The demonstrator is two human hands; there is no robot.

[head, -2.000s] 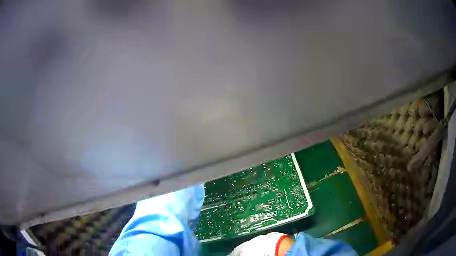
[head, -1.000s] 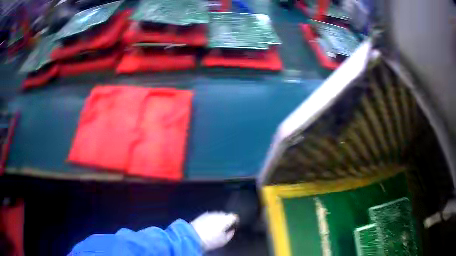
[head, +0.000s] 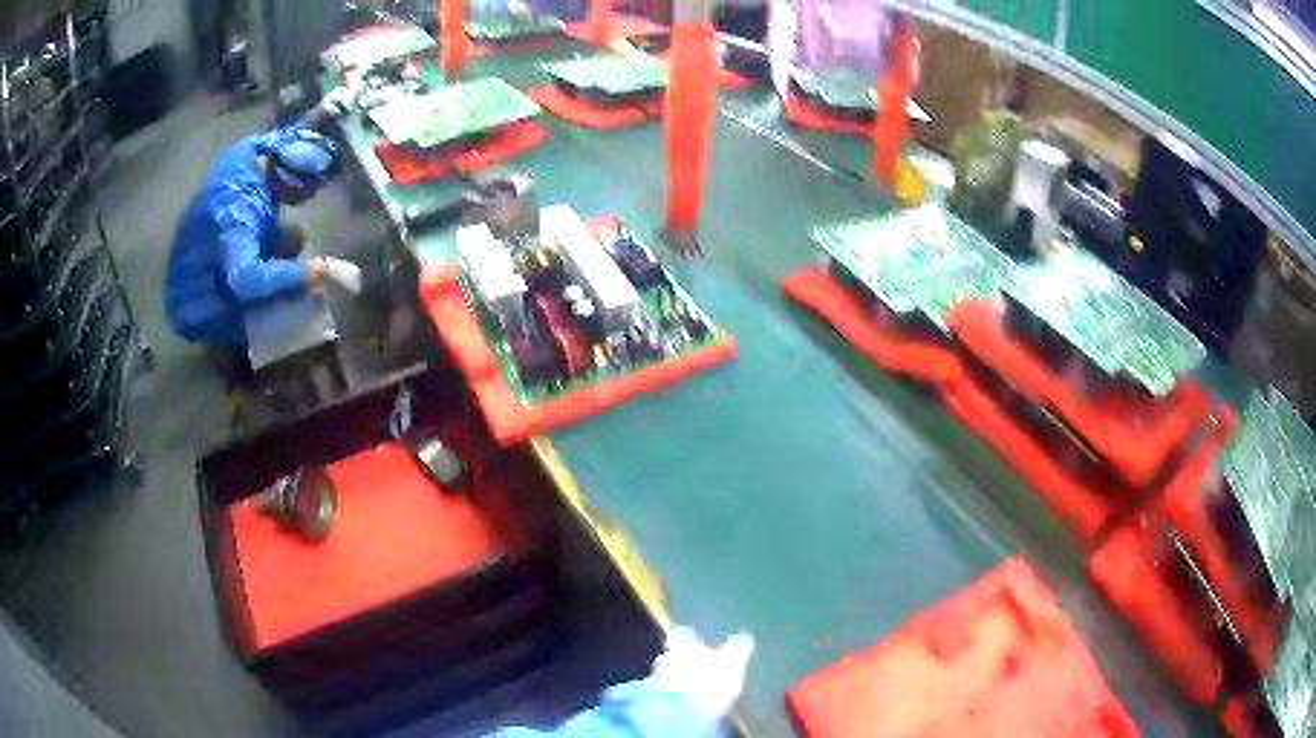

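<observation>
My left hand [head: 700,672], in a white glove with a blue sleeve, is at the bottom centre by the bench's near edge. It is blurred; its fingers look apart and nothing shows in it. My right hand is out of the picture. A red tray [head: 938,670] with no board on it lies on the green bench [head: 722,476] to the right of my left hand. Farther up the bench, a power board [head: 585,306] with tall white, black and red parts sits on another red tray [head: 537,418]. My left hand touches neither tray visibly.
A dark crate [head: 390,634] with a red top and a brown round object [head: 306,505] stands left of the bench. A person in blue [head: 231,245] crouches beyond it. Green boards [head: 1104,310] on red trays line the right side. Red posts [head: 689,130] rise from the bench.
The view has swung from inside the foam-lined enclosure to the bench and aisle. The enclosure and its board are out of view. My right hand, partly visible two seconds ago, is gone.
</observation>
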